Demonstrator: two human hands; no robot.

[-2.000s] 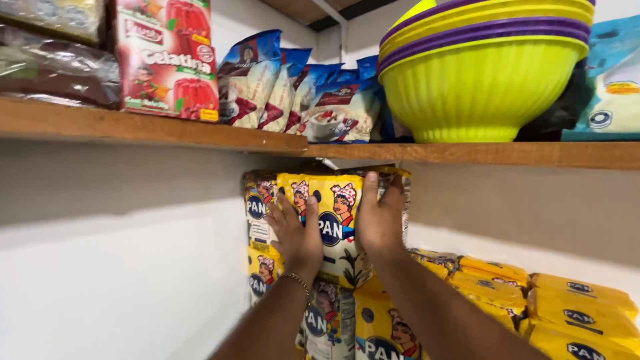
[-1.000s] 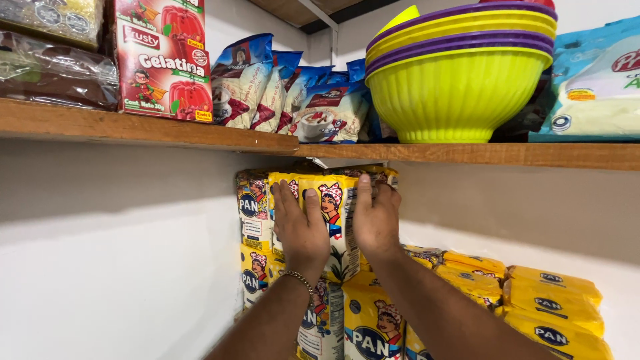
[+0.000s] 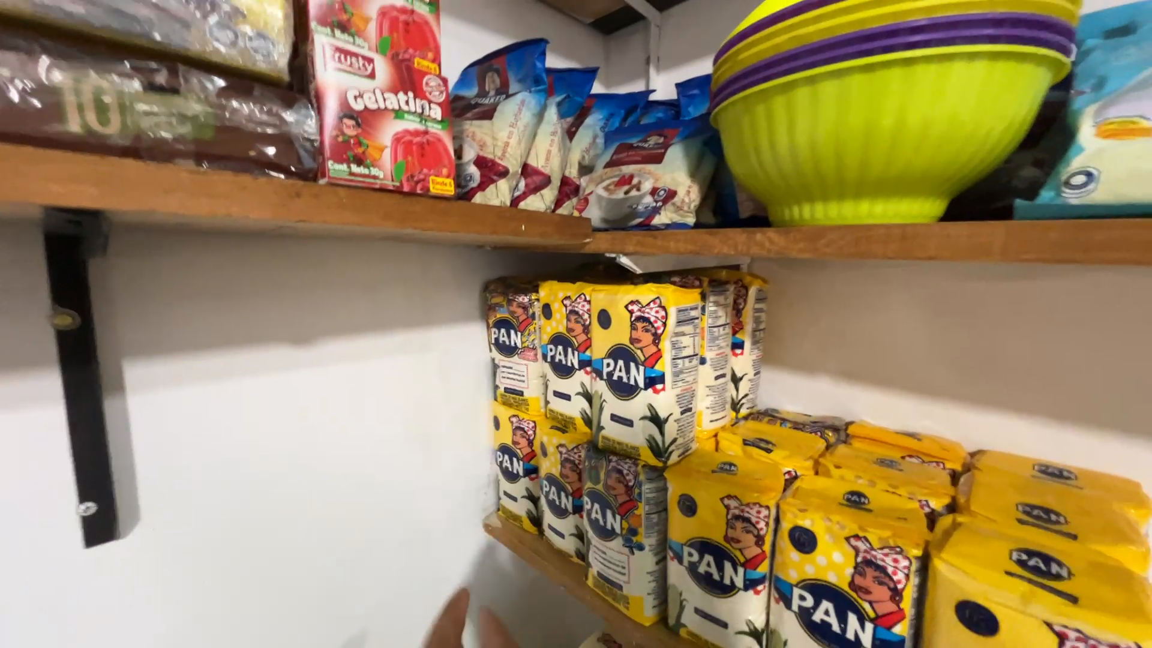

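Only blurred fingertips show of one hand, probably my left hand (image 3: pixel 470 623), at the bottom edge below the lower shelf's left end. They are spread apart with nothing between them; the palm is hidden. My right hand is out of view. Up and to the right, an upright yellow and white PAN flour packet (image 3: pixel 630 373) stands in the upper layer of the corner stack, untouched. Beneath it is a greyish PAN packet (image 3: pixel 625 535). More yellow PAN packets (image 3: pixel 850 567) stand in rows to the right, one layer high.
An upper wooden shelf (image 3: pixel 864 241) runs close above the stack. It holds gelatin boxes (image 3: pixel 382 99), Quaker bags (image 3: pixel 648 171), stacked green and purple plastic bowls (image 3: pixel 882 135) and brown wrapped packs (image 3: pixel 153 112). A black bracket (image 3: pixel 81 387) is fixed to the left wall.
Both hands have come off the upper PAN packets, which they were touching at the sides and front. One hand is now low at the frame's bottom; the other has left the view.
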